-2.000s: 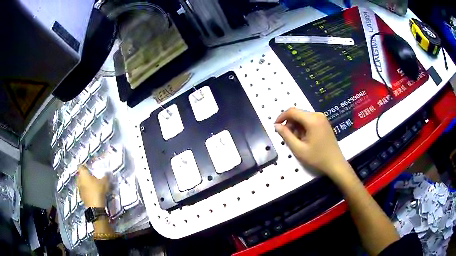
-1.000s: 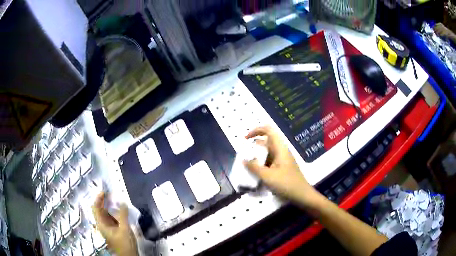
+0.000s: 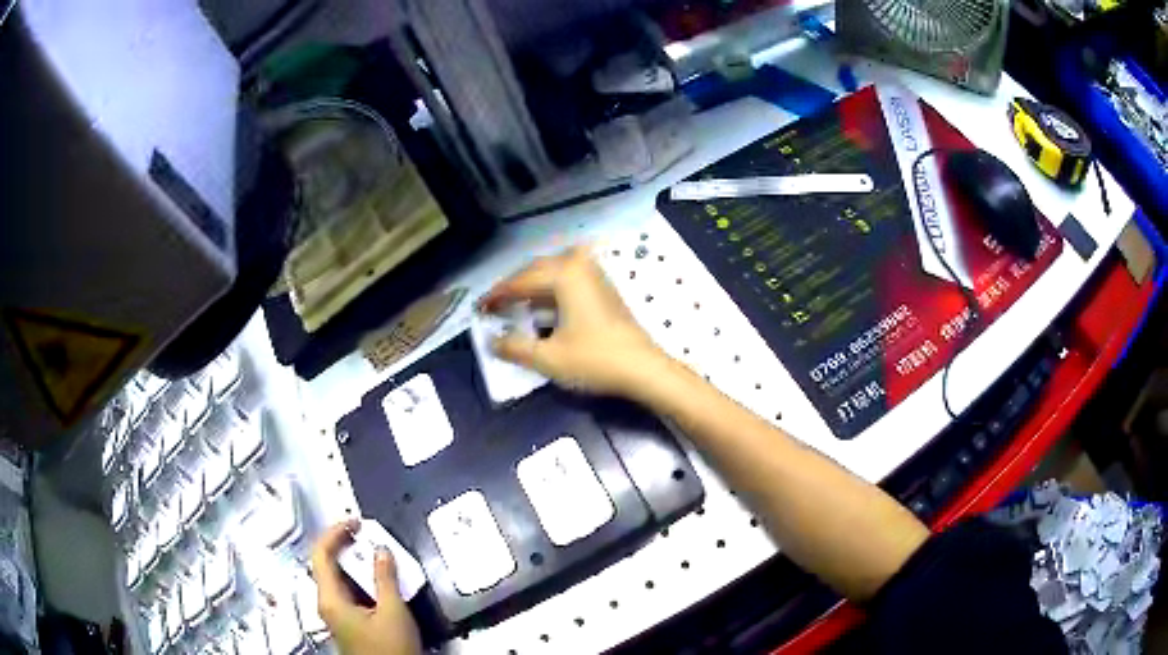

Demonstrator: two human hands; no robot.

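Observation:
The black fixture plate [image 3: 615, 448] lies in front of me. White rounded parts show in its upper left pocket [image 3: 419, 418], lower left pocket [image 3: 471, 541] and lower right pocket [image 3: 566, 490]. My right hand [image 3: 564, 326] is over the upper right pocket, its fingers on a white part [image 3: 510, 371]; whether the part is seated is hidden. My left hand [image 3: 365, 591] holds another white part [image 3: 384, 559] at the fixture's lower left edge. The clear tray [image 3: 192, 499] with rows of shiny parts is at the left.
The grey laser head [image 3: 122, 166] hangs at upper left. A dark frame with a yellowish inside [image 3: 365, 237] stands behind the fixture. The mouse pad [image 3: 807, 269], ruler [image 3: 772, 187], mouse [image 3: 993, 198] and tape measure [image 3: 1050, 141] are at right. A scrap heap [image 3: 1108, 563] is lower right.
My right hand has moved from beyond the fixture's right edge to its upper right pocket. My left hand has moved from the tray to the fixture's left edge with a part. The view has shifted.

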